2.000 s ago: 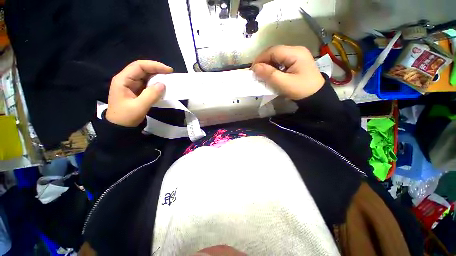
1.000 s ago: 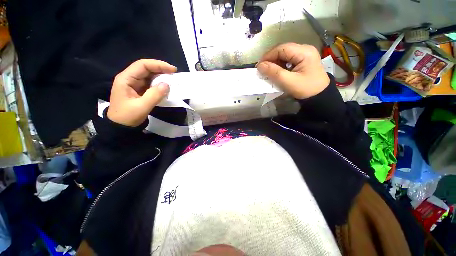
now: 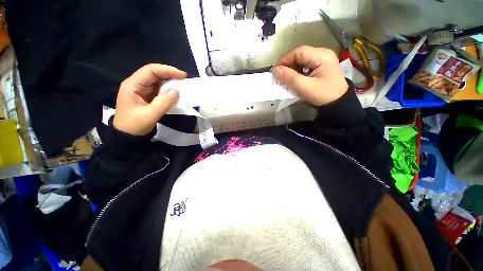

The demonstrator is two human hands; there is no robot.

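A white band (image 3: pixel 227 90) is stretched flat between my two hands, above the front edge of the machine table. My left hand (image 3: pixel 142 99) pinches its left end between thumb and fingers. My right hand (image 3: pixel 312 75) pinches its right end the same way. A narrower white strip with faint marks (image 3: pixel 206 131) hangs in loops below the band and passes behind my left wrist. Another bit of strip hangs below my right hand. Whether these strips join the band is hidden.
Black fabric (image 3: pixel 100 58) lies at the left. The sewing machine's needle area (image 3: pixel 267 20) is at the top. Scissors with red handles (image 3: pixel 361 71) and yellow-orange handles (image 3: pixel 375 52) lie right, beside a blue tray (image 3: pixel 418 99) with a snack packet (image 3: pixel 444 71). Green scraps (image 3: pixel 403 159) are below.
My right hand has shifted slightly to the right compared with two seconds ago, with the band still in its grip. My left hand has barely moved.
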